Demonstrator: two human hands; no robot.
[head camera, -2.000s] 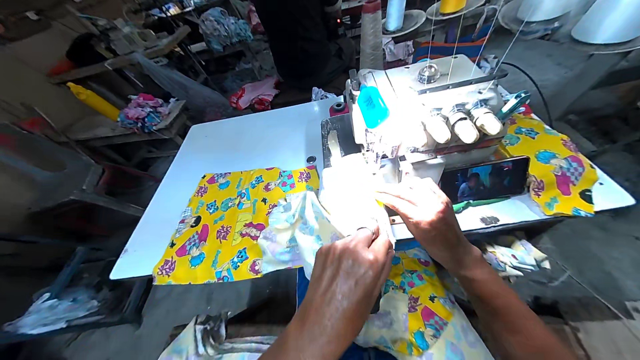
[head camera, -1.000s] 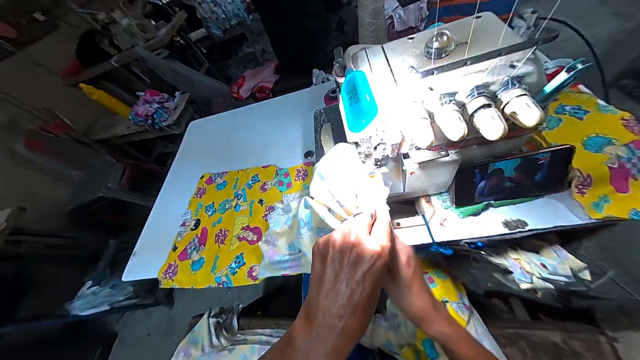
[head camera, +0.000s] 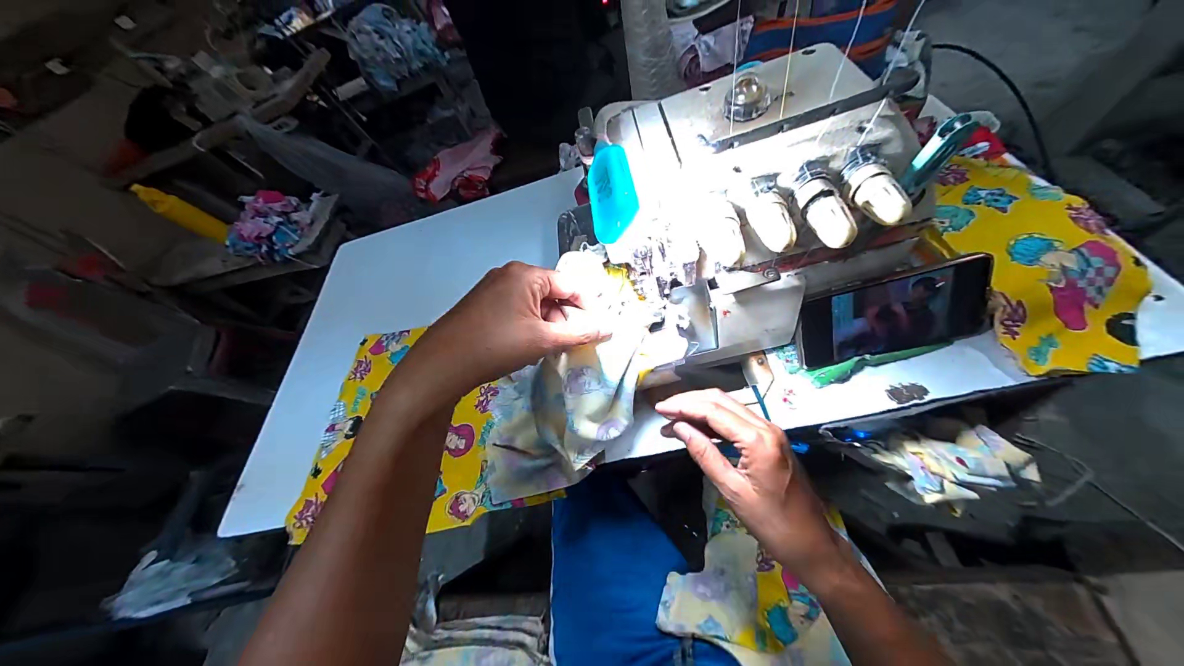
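My left hand (head camera: 523, 319) pinches the yellow printed fabric (head camera: 592, 398) close to the needle area of an overlock sewing machine (head camera: 786, 176); the fabric's pale reverse side shows and hangs over the table edge. My right hand (head camera: 740, 449) is just right of that cloth, fingers apart, holding nothing. Glare hides the needle and presser foot. Left of the machine, part of the printed cloth (head camera: 462, 462) lies flat, pattern up, under my left forearm. Another printed piece (head camera: 731, 592) rests beside my blue-clad leg.
A phone (head camera: 893, 314) leans against the machine's front right. More printed fabric (head camera: 1073, 268) lies on the right end of the white table (head camera: 444, 240). Fabric scraps (head camera: 957, 467) sit below the front edge. Thread lines rise above the machine. Clothing bundles lie on benches behind left.
My hands were together at the cloth by the machine. My right hand has let go and moved off to the right; my left hand is now on the cloth's left side, nearer the needle area.
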